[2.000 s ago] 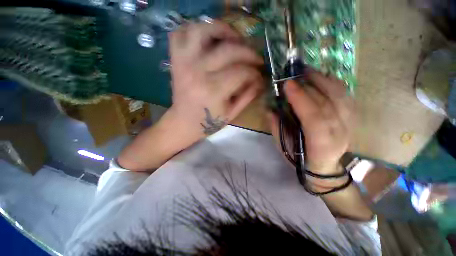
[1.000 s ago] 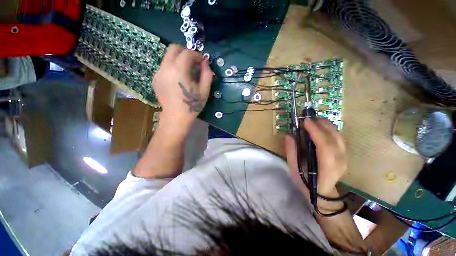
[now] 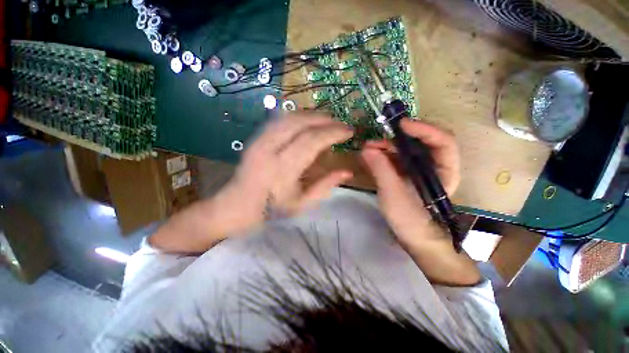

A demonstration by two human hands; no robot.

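Observation:
The green PCB panel (image 3: 400, 55) lies on the tan board. Thin dark lead wires (image 3: 296, 56) run from its left side to white and silver discs (image 3: 270, 101) on the green mat. My right hand (image 3: 421, 165) holds the black soldering iron (image 3: 422, 169), its metal barrel over the panel. A second thin metal rod lies beside the barrel. My left hand (image 3: 290, 162) is blurred at the panel's lower left corner, fingers apart. Whether it pinches a wire cannot be seen.
Stacked PCB panels (image 3: 83, 100) stand at the left bench edge. More discs (image 3: 148, 24) lie at the upper left. A round tin (image 3: 517, 103), a ribbed coil (image 3: 545, 24) and yellow rubber bands (image 3: 503, 178) are at the right. Cardboard boxes (image 3: 138, 196) stand below the bench.
My left hand has moved from the discs down and right to the panel's lower corner. My right hand has kept the iron, now tilted more to the left. The whole view has shifted.

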